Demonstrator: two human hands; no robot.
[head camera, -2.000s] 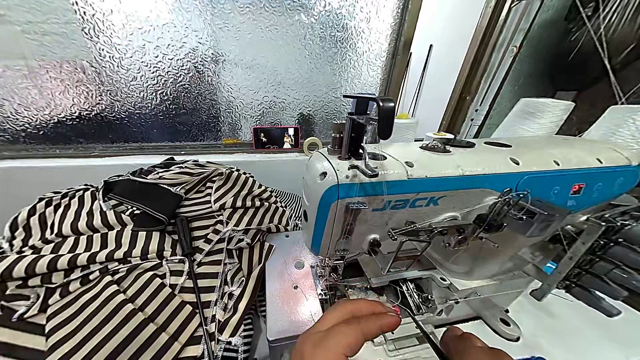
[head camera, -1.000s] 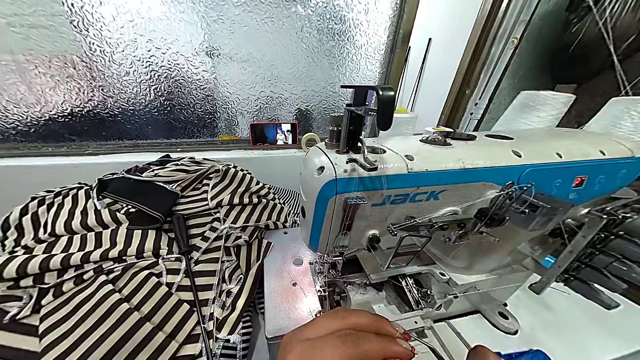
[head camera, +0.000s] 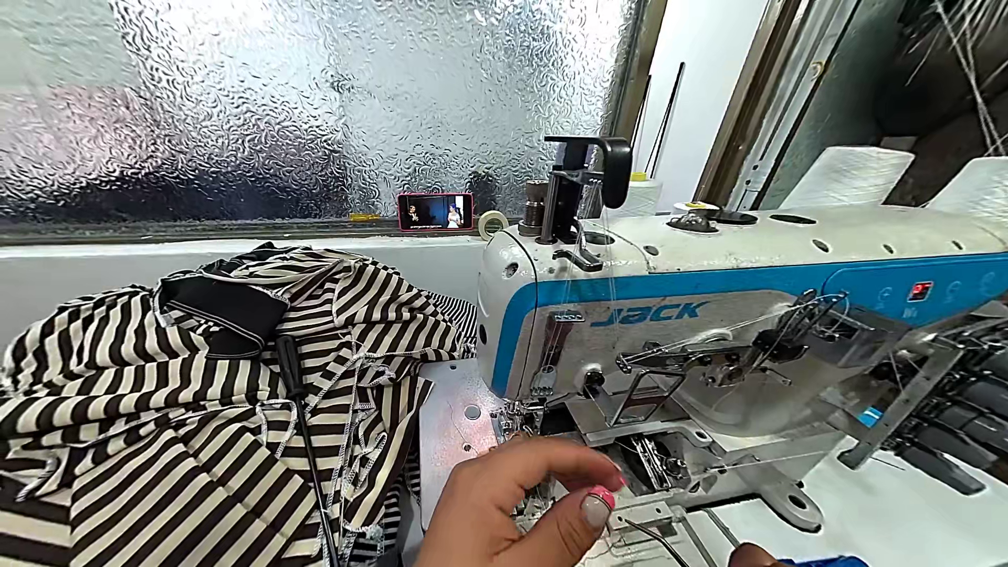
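Note:
My left hand is raised in front of the needle area of a white and blue Jack sewing machine, thumb and forefinger nearly together. Whether a thread is between them cannot be made out. Of my right hand only a fingertip shows at the bottom edge, by a blue thing. A thin bent metal tool, perhaps tweezers, lies between the hands; its grip is hidden. The looper area is exposed, with threads around it. Left of the machine, a screwdriver rests on black and cream striped fabric.
A phone showing a picture leans against the window by a tape roll. White thread cones stand behind the machine. A metal plate adjoins the fabric. Dark machine parts jut out at the right.
My left hand has risen from the bottom edge, its thumb and forefinger now showing. My right hand has sunk mostly out of view. The fabric and screwdriver have stayed put.

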